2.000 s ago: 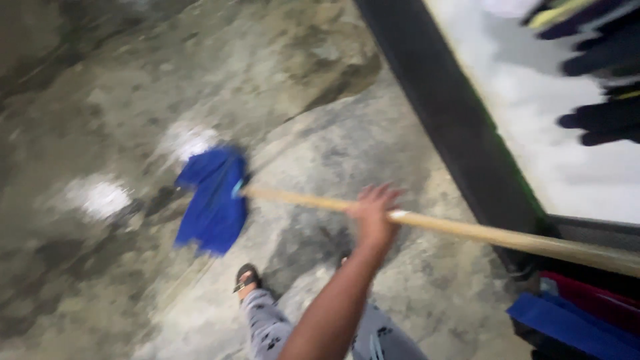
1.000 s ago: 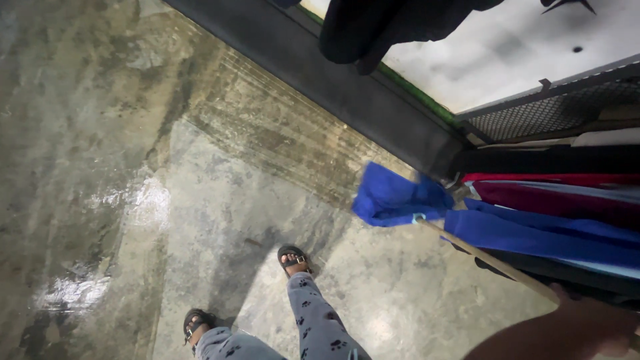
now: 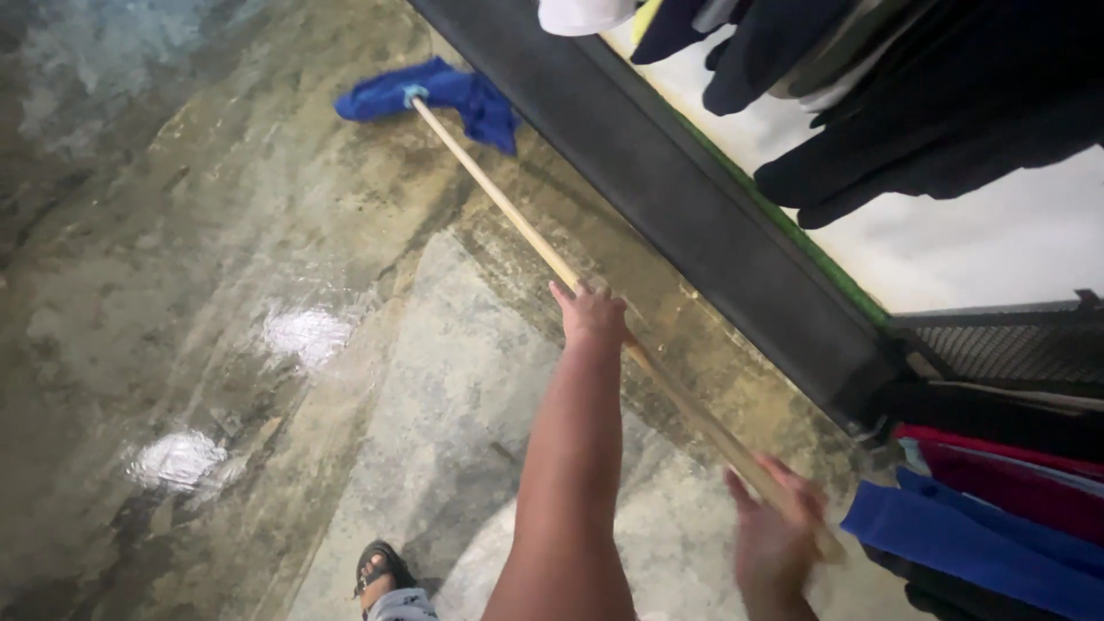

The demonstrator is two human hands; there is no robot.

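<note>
A mop with a blue cloth head [image 3: 448,93] lies against the wet concrete floor at the upper middle, its cloth reaching the black base edge. Its long wooden handle [image 3: 509,207] slants down to the lower right. My left hand [image 3: 593,310] is closed around the middle of the handle, arm stretched out. Near the handle's lower end, my right hand [image 3: 776,517] has its fingers around the wood, somewhat blurred by motion. My sandalled foot [image 3: 379,573] stands on the floor at the bottom.
A long black base edge [image 3: 655,190] runs diagonally along the floor. Dark garments [image 3: 931,112] hang at the upper right. Blue and red garments [image 3: 975,535] hang low at the right, below a black mesh panel [image 3: 1009,345].
One second ago the mop head was beside the hanging blue garments; now it is farther up and left along the black edge. Both hands now show on the handle. The view has shifted.
</note>
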